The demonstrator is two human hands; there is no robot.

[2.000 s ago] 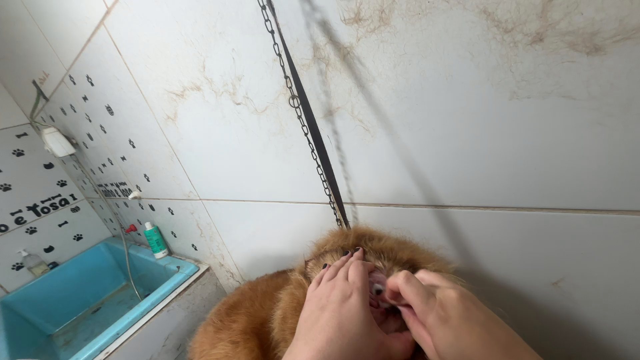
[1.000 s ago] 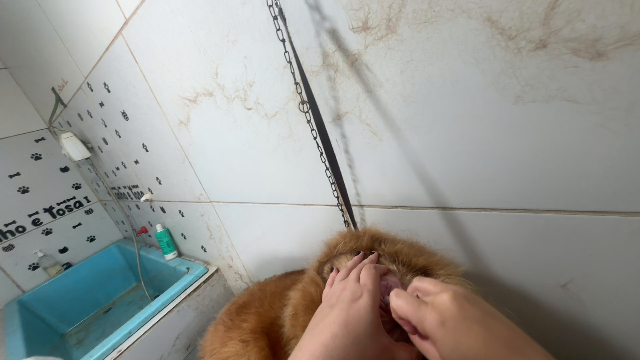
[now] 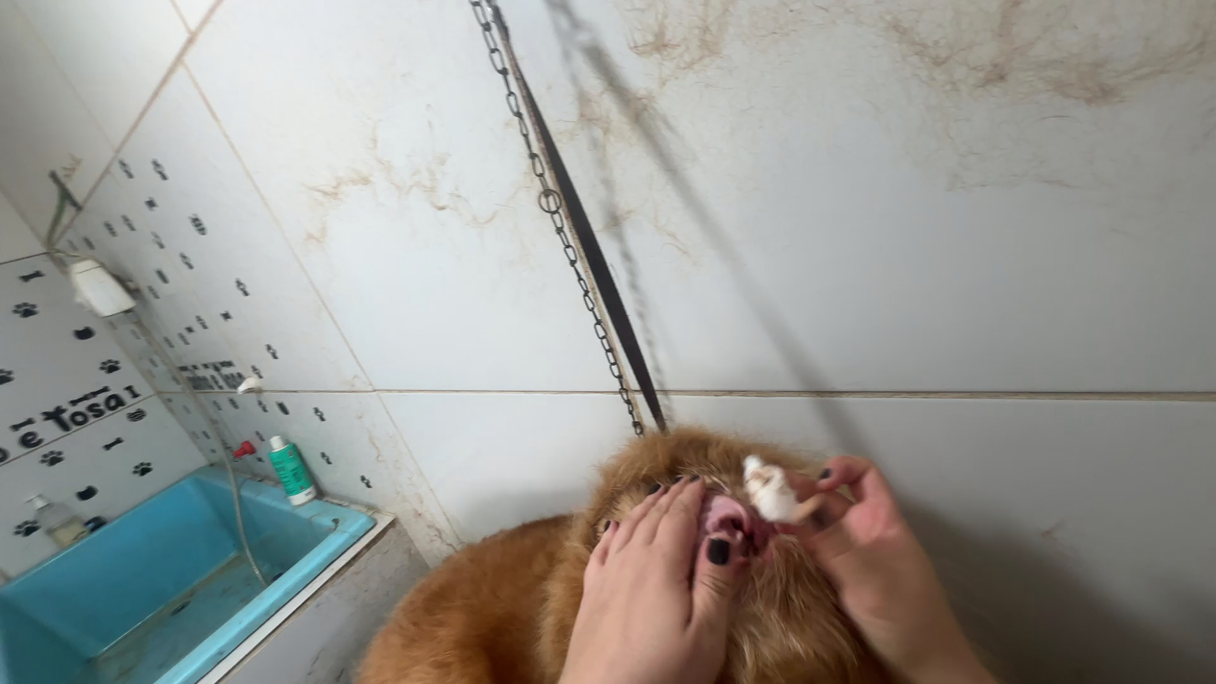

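Note:
A dog with reddish-brown fur (image 3: 494, 598) is at the bottom middle, against the tiled wall. My left hand (image 3: 655, 579) lies flat on its head, fingers together and thumb beside the ear, keeping the pink inner ear (image 3: 727, 518) exposed. Just right of the ear, my right hand (image 3: 869, 541) pinches a white cotton piece (image 3: 770, 488) with brownish stains; whether it is wound on a tool is unclear. A metal chain (image 3: 570, 242) and a black strap (image 3: 598, 256) run down the wall to behind the dog's head.
At the left is a blue tub (image 3: 114, 579) with a hose (image 3: 233, 503) hanging into it. A green bottle (image 3: 292, 470) stands on its rim, and a clear pump bottle (image 3: 59, 521) stands at the far side. A white shower heater (image 3: 100, 287) hangs above. Loose hair sticks to the wall tiles (image 3: 1026, 285).
My right hand has moved off the ear, up and to the right, and the stained white cotton piece now shows in its fingers. My left hand stays beside the ear.

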